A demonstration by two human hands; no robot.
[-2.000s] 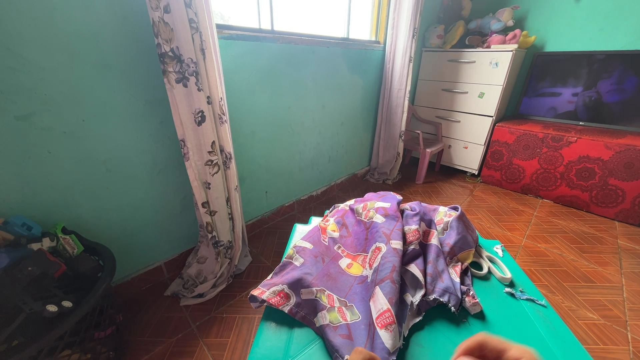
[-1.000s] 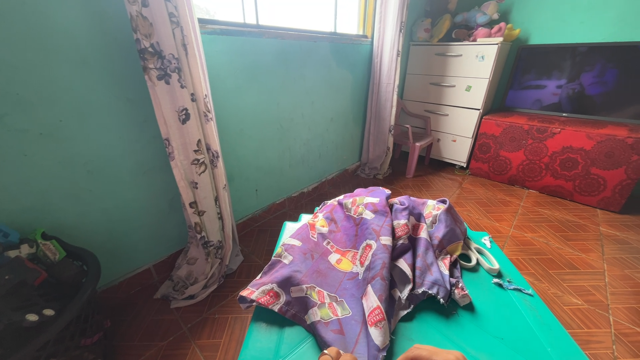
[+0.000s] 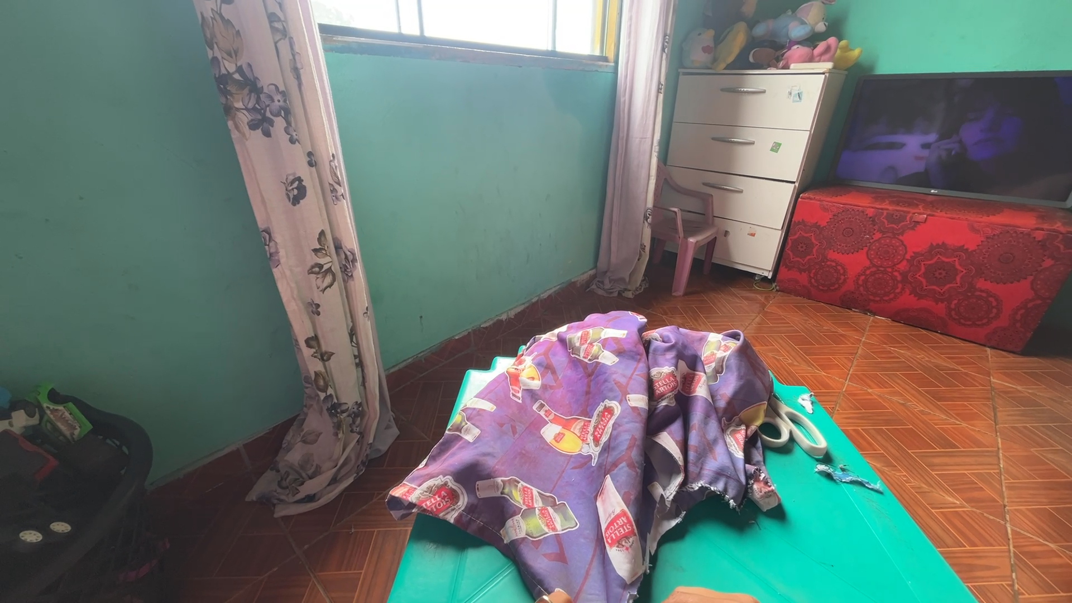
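Purple cloth printed with bottles (image 3: 561, 435) lies bunched on a green plastic table (image 3: 871, 536), its right-hand edges frayed. At the bottom edge of the view, a small part of my left hand (image 3: 554, 596) shows at the cloth's near end; whether its fingers grip the cloth cannot be made out. My right hand (image 3: 710, 595) is just right of the cloth's near end, mostly cut off by the frame. White-handled scissors (image 3: 796, 427) rest beside the cloth at the right, their blades hidden. Near them lie a blue fabric scrap (image 3: 848, 477) and a small white scrap (image 3: 806, 403).
A dark basket of toys (image 3: 126, 452) stands at the lower left. A floral curtain (image 3: 318, 276) hangs to the tiled floor (image 3: 921, 385). Beyond the table are a pink child's chair (image 3: 688, 230), a white chest of drawers (image 3: 737, 142) and a red patterned box (image 3: 921, 260) bearing a television (image 3: 955, 138).
My right hand has moved lower and shows less than two seconds ago. The cloth and scissors lie much as before.
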